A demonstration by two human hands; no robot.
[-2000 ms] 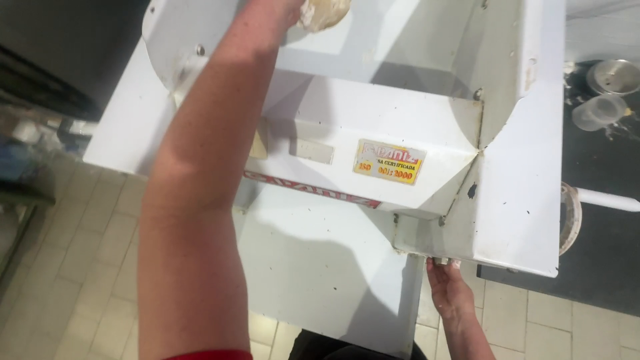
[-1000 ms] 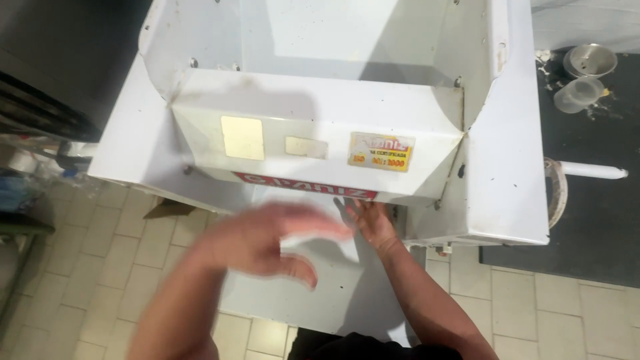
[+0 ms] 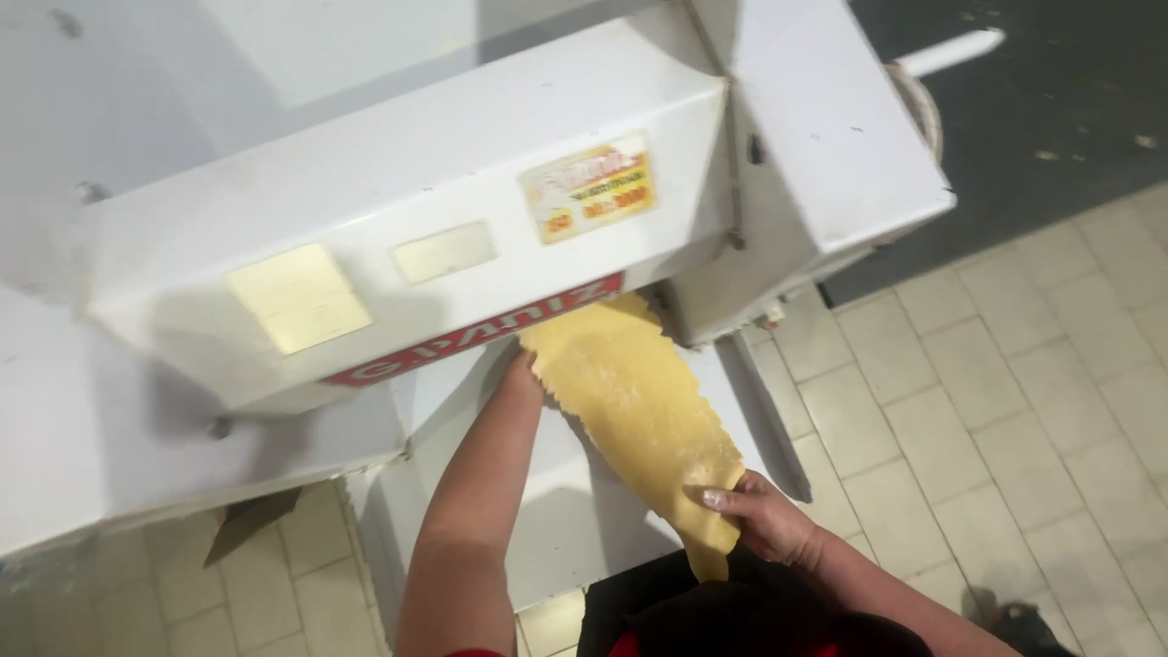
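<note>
A long yellow sheet of dough with ragged edges hangs out from under the front panel of a white G.Paniz dough sheeter. My right hand grips its lower end, thumb on top and fingers beneath. My left forearm reaches up to the machine's lower edge, where my left hand is mostly hidden behind the dough and the panel; its fingers do not show. Below the dough lies the machine's white outfeed tray.
On the right, the machine's white side housing juts out beside a dark surface with crumbs and a white handle. Pale floor tiles lie beneath. A shoe shows at the lower right.
The yellow dough sheet has come into view below the front panel, and my right hand has taken hold of its end. My left hand, earlier above the machine, is now low at the panel. The view is closer.
</note>
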